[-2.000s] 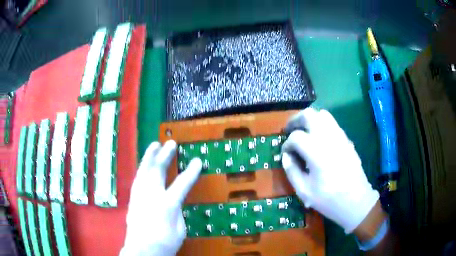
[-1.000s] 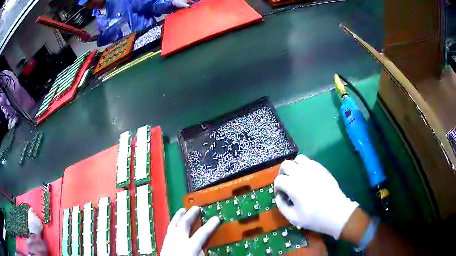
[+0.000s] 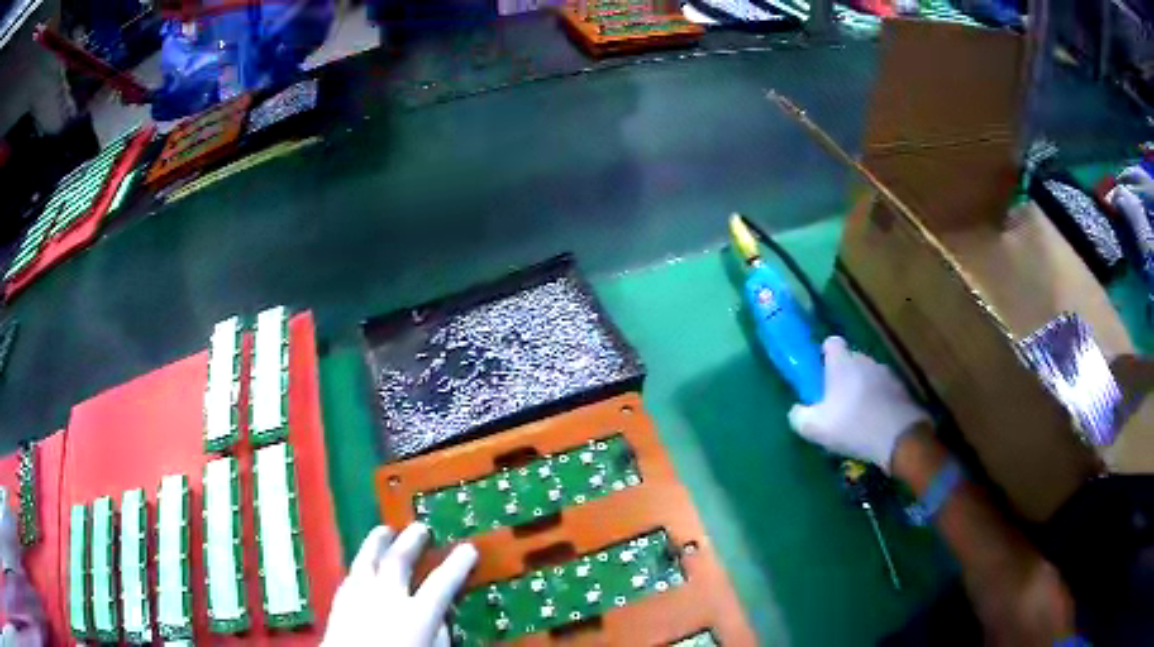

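Observation:
My right hand (image 3: 861, 407), in a white glove with a light blue wrist band, is closed around the rear part of the blue electric screwdriver (image 3: 775, 316), which lies on the green mat. Its yellow nose points away from me. My left hand (image 3: 395, 592), gloved, is at the bottom edge with fingers spread, fingertips near the left ends of the green circuit boards. The upper board (image 3: 529, 488) and the lower board (image 3: 570, 586) lie in the orange-brown fixture (image 3: 513, 550). The black screw tray (image 3: 411, 339) with silver screws (image 3: 532, 341) is just beyond it.
White strips with green edges (image 3: 281, 537) stand in rows on the red sheet (image 3: 152, 430) at left. An open cardboard carton (image 3: 943, 348) is at right with parts inside. Across the dark bench (image 3: 481, 164) are other fixtures and a person in blue (image 3: 209, 63). Another person's hand shows far right.
My right hand has left the upper board and moved right onto the screwdriver. My left hand stays near the boards' left ends. The view has swung right, showing more of the carton.

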